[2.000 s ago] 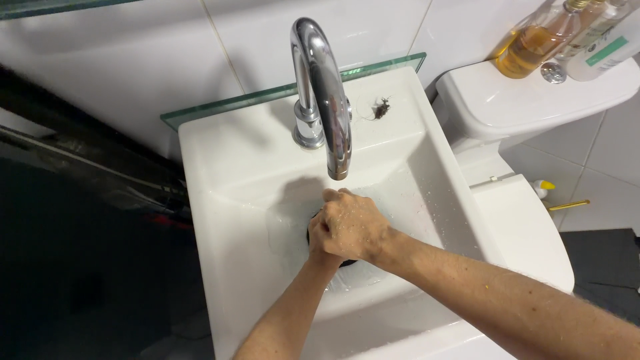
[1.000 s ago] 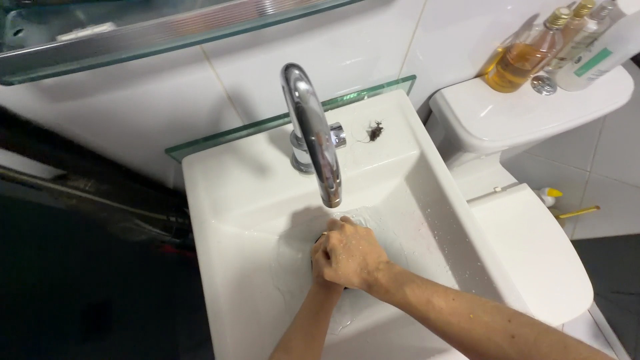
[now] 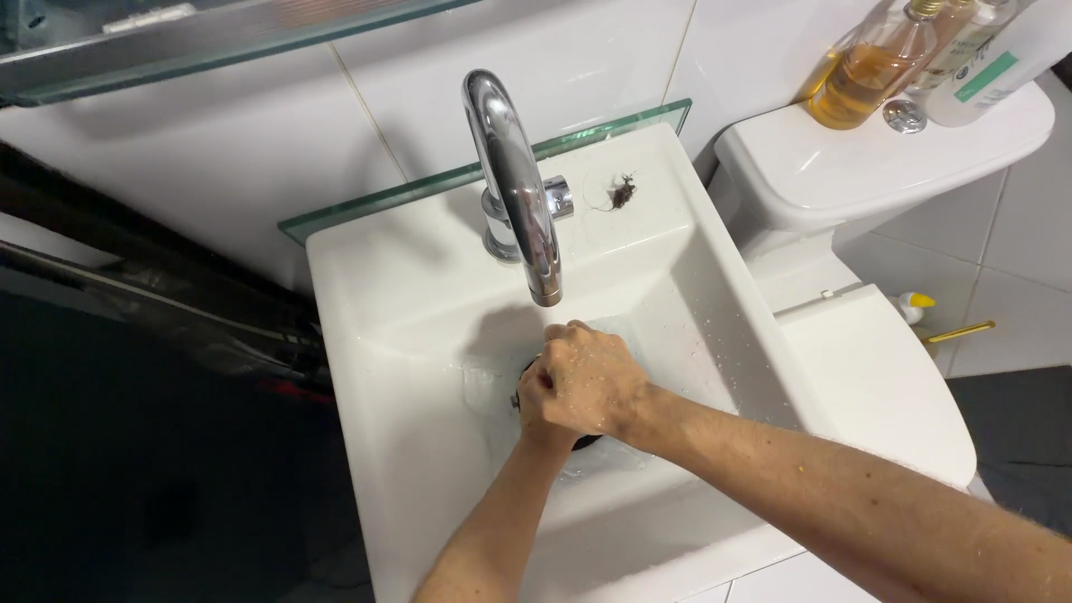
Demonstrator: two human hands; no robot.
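Both hands are low in a white ceramic sink (image 3: 402,435) with some water in it, under the spout of a chrome faucet (image 3: 512,159). My right hand (image 3: 590,373) lies over my left hand (image 3: 540,402), its fingers bent, with water drops on its back. Around and beneath them shows a round black thing (image 3: 589,441), mostly hidden by the hands; what it is cannot be told. Whether the fingers grip it, or only press on it, is hidden too. A small dark clump of hair (image 3: 623,193) lies on the sink's back ledge, right of the faucet.
A glass shelf (image 3: 251,52) juts out at upper left, and a glass strip (image 3: 377,201) runs behind the sink. At right stands a toilet; its tank (image 3: 804,167) bears an amber bottle (image 3: 867,79) and a white bottle (image 3: 976,84). Dark surfaces lie at left.
The view has shifted, so more of the glass shelf shows than two seconds ago. Both hands remain together low in the sink beneath the spout.
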